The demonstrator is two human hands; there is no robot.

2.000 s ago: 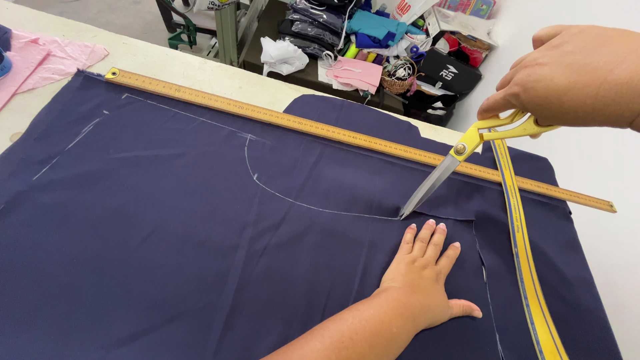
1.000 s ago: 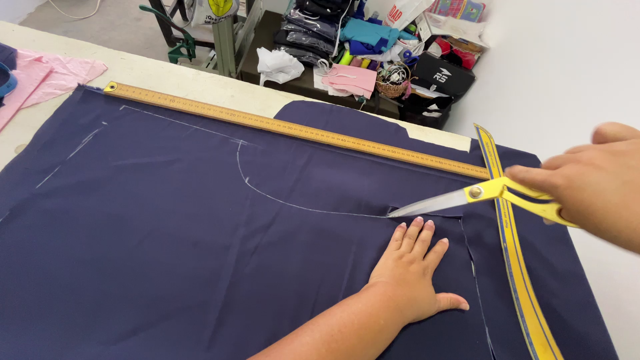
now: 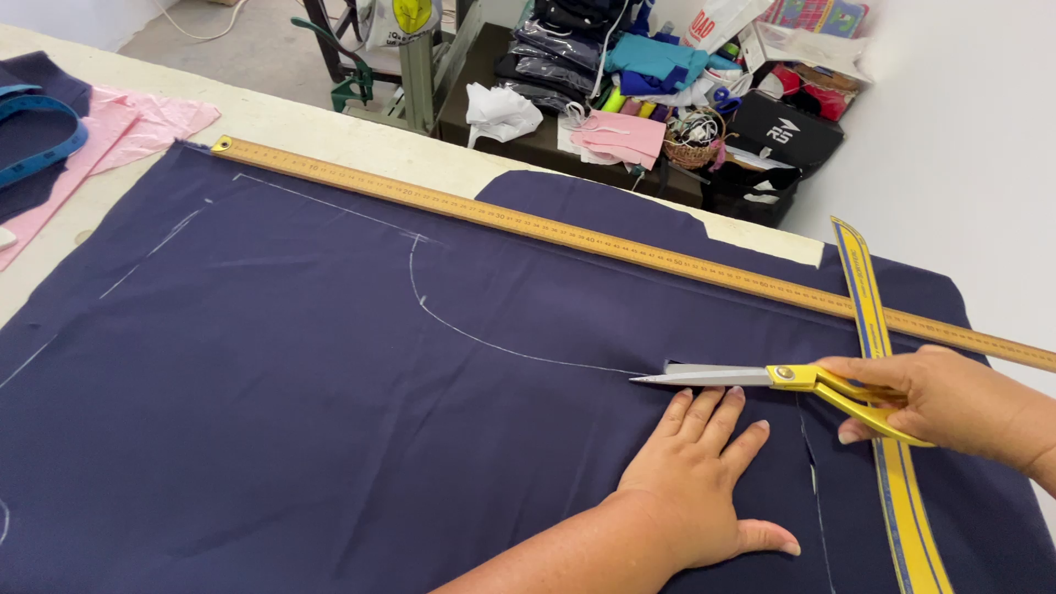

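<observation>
Navy fabric (image 3: 313, 396) lies spread over the table, marked with straight and curved chalk lines. My right hand (image 3: 932, 400) grips the yellow handles of fabric shears (image 3: 775, 377). Their blades point left along the cut, with the tip at the end of the curved chalk line. My left hand (image 3: 701, 478) presses flat on the fabric just below the blades, fingers apart. A wooden metre ruler (image 3: 577, 235) crosses the fabric's upper part. A yellow curved ruler (image 3: 907, 503) runs under my right hand and over the wooden ruler.
On the table (image 3: 177, 87) at the left, pink fabric (image 3: 157, 124) lies beside a blue tape measure (image 3: 41, 157) on dark cloth. Beyond the far edge, a low surface holds a wicker basket (image 3: 695, 140), a black box (image 3: 788, 128) and folded clothes. A white wall stands at the right.
My right hand has come down, swinging the shears from a steep slant to nearly level, and their blades have closed in further along the curved line. My left hand stays flat on the fabric.
</observation>
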